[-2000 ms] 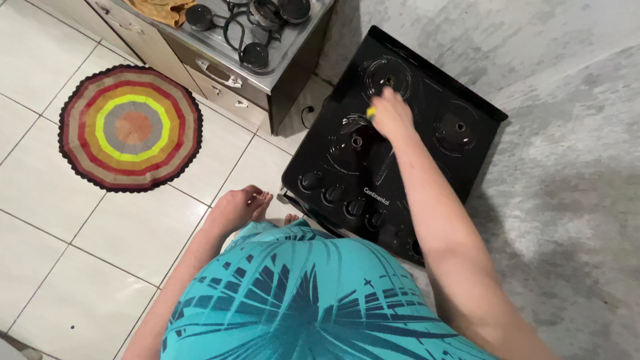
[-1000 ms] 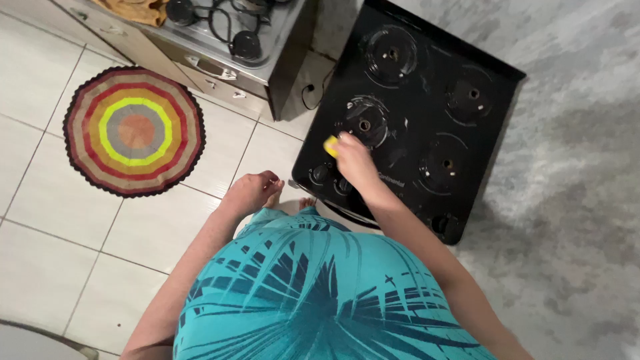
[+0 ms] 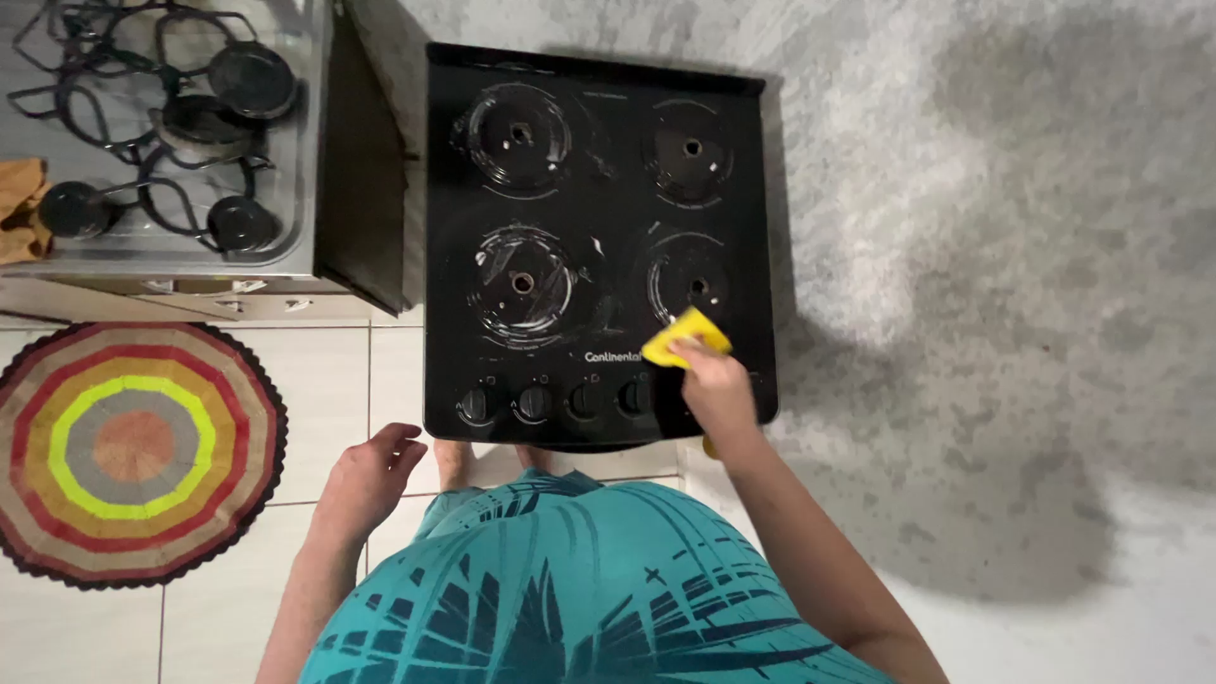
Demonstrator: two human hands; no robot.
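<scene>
My right hand (image 3: 717,385) grips a yellow sponge or cloth (image 3: 686,338) on the front right of a black Continental gas stove top (image 3: 608,228), just below the burner hole there. Whitish streaks that look like suds ring the burner holes, thickest around the front left one (image 3: 522,283). Along the stove's front edge runs a row of black knobs (image 3: 532,403). My left hand (image 3: 375,475) is empty, its fingers loosely bent, beside the stove's front left corner.
A metal sink counter (image 3: 294,237) at the upper left holds black pan supports (image 3: 85,114), burner caps (image 3: 252,80) and a brown cloth or paper (image 3: 21,209). A round striped rug (image 3: 133,446) lies on the tiled floor. A grey wall (image 3: 950,285) borders the stove's right side.
My right hand, still with the yellow item, has moved from the back left burner to the front left one, then to the front right of the stove. The view has turned.
</scene>
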